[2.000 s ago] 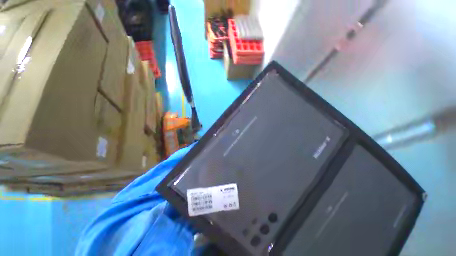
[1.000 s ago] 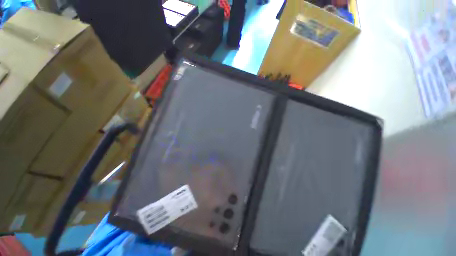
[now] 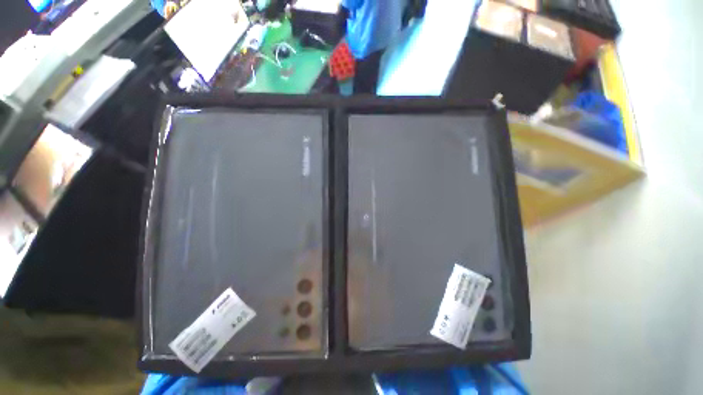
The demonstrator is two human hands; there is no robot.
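Note:
A black two-compartment foam tray (image 3: 338,231) fills the middle of the view, level and close to my body. A dark grey film-wrapped unit (image 3: 243,193) lies in the left well and another (image 3: 420,193) in the right well. Each has round dark dots near its lower right corner. A white barcode label (image 3: 212,330) lies slanted at the left unit's lower left, and another (image 3: 460,306) lies tilted near the right unit's dots. My hands cannot be made out. Blue sleeves show at the bottom edge below the tray.
Black tray stacks stand at left (image 3: 85,231) and upper right (image 3: 501,73). An open brown carton (image 3: 570,173) is at right, beside a pale surface. Beyond the tray are a green bench top (image 3: 289,73), a red item (image 3: 341,62) and a person's blue clothing (image 3: 374,27).
The tray has turned from slanted to square with the view, and both labels now show whole. The brown carton stack at left has left the view; a bench and tray stacks have come in.

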